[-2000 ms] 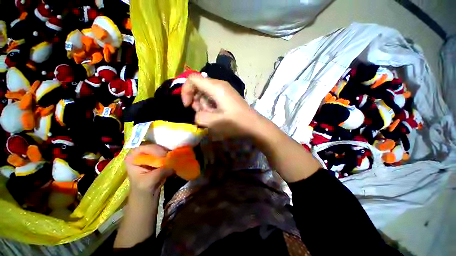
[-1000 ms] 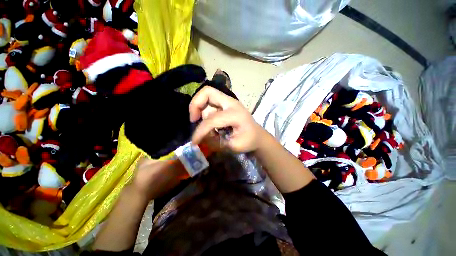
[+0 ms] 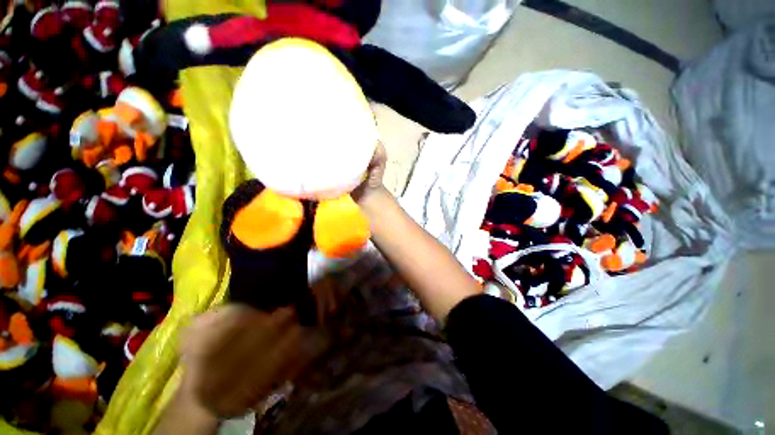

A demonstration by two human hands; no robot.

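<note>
A penguin plush toy (image 3: 303,119) is up close in front of me, white belly with yellow edge facing the camera, two orange feet at the bottom. A red band runs across its top, and a black flipper sticks out to the right. My right hand (image 3: 372,176) holds the toy at its lower right side; most of the fingers are hidden behind the belly. My left hand (image 3: 246,353) is below the toy and apart from it, strongly blurred, so its fingers cannot be made out. No cutting tool is visible.
A yellow sack (image 3: 197,255) full of penguin toys is at left. An open white woven sack (image 3: 671,170) with penguins is at right. Filled white sacks (image 3: 442,30) stand ahead and far right. A dark floral apron (image 3: 357,340) covers my lap.
The toy has turned from its black back to its white belly and moved up, nearer the camera. My left hand has left the toy's lower end. My right hand has moved to its side.
</note>
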